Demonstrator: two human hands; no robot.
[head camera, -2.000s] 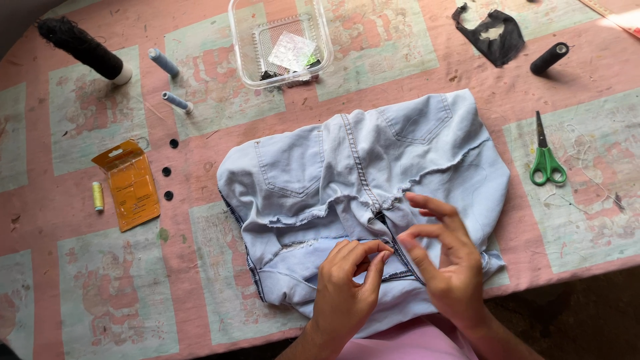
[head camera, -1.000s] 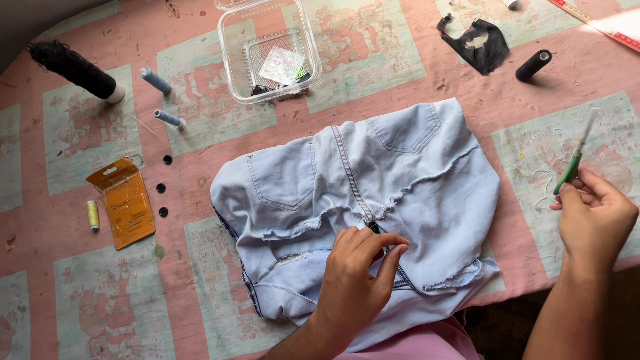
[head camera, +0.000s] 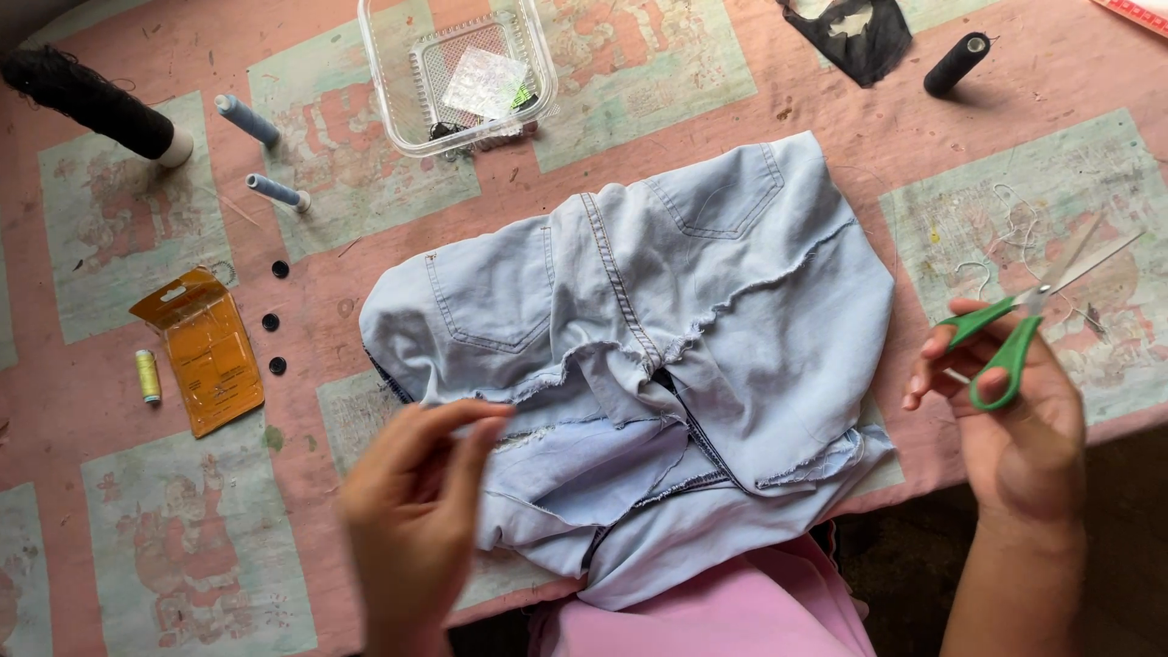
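Light blue denim shorts (head camera: 785, 301) with frayed raw edges and stitched pockets lie on the patterned tablecloth. My right hand (head camera: 1013, 401), right of the denim, holds green-handled scissors (head camera: 1004, 356), their blades apart and pointing up and right. My left hand (head camera: 420, 511) is raised over the lower left part of the denim, slightly blurred, thumb and forefinger tips close together; whether a needle or thread is between them cannot be told. A fine loose thread curves by the denim's right edge.
Blue thread spools (head camera: 248, 120), a large black thread cone (head camera: 91, 105), black buttons (head camera: 270, 322), an orange packet (head camera: 210, 356) and a yellow spool (head camera: 147, 376) lie left. Behind are a clear plastic box (head camera: 456, 68), black fabric (head camera: 853, 41) and a black spool (head camera: 956, 64). White thread scraps (head camera: 1017, 214) lie right.
The scissors lay on the table at the right; my right hand has picked them up and brought them nearer the denim, blades now spread. My left hand has moved left from the middle of the denim.
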